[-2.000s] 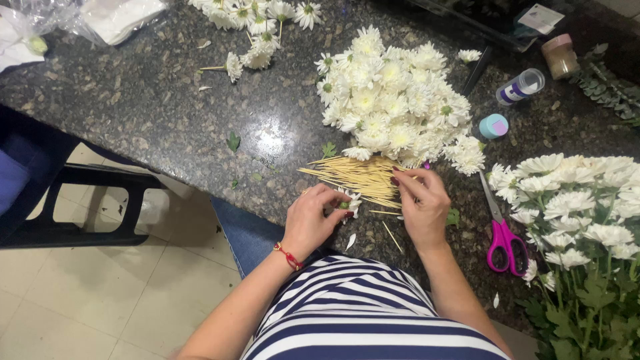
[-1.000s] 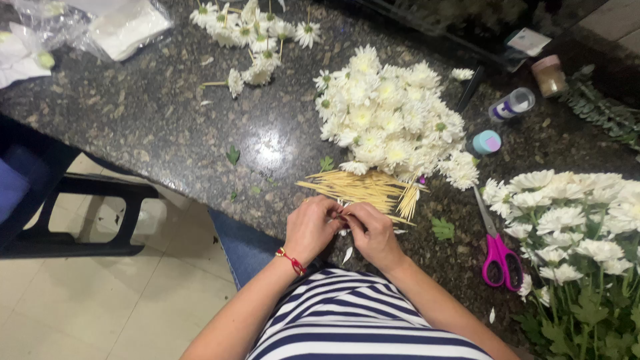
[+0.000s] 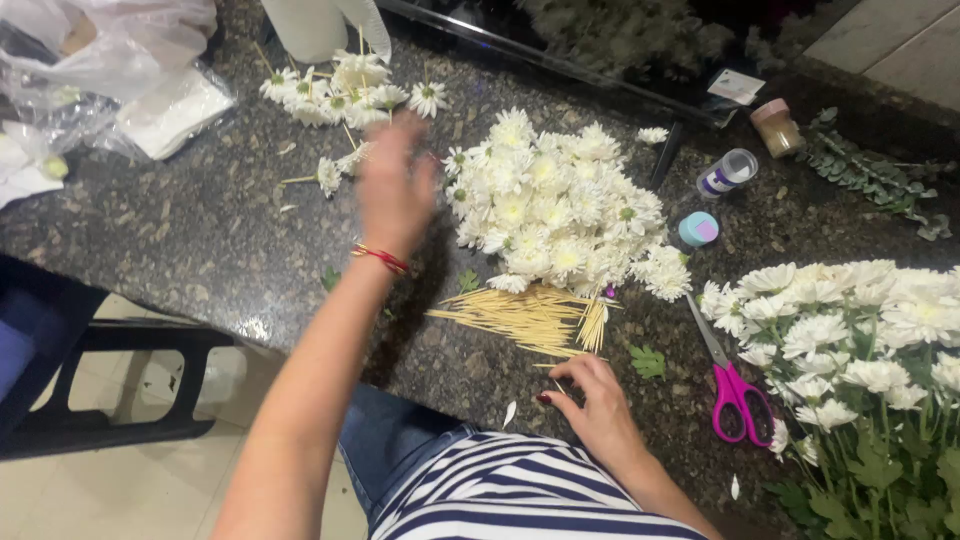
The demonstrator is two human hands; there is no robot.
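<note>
My left hand (image 3: 397,184), blurred by motion and with a red bracelet at its wrist, is over the counter at the edge of a group of white chrysanthemum heads on toothpicks (image 3: 337,94). Whether it holds anything is hidden. My right hand (image 3: 592,390) pinches a wooden toothpick (image 3: 559,385) between thumb and forefinger at the front edge. Just beyond it lies a pile of toothpicks (image 3: 517,319), touching a large heap of loose white chrysanthemum heads (image 3: 559,202).
Pink-handled scissors (image 3: 731,382) lie right of my right hand, beside a bunch of stemmed white chrysanthemums (image 3: 847,345). A clear jar (image 3: 727,172), a light blue lid (image 3: 698,229) and a pink-lidded jar (image 3: 776,127) stand at the back right. Plastic bags (image 3: 112,45) lie far left.
My hands were together in front of the toothpick pile and are now apart. My left hand has moved forward to the picked flower heads; my right hand stays near the front edge.
</note>
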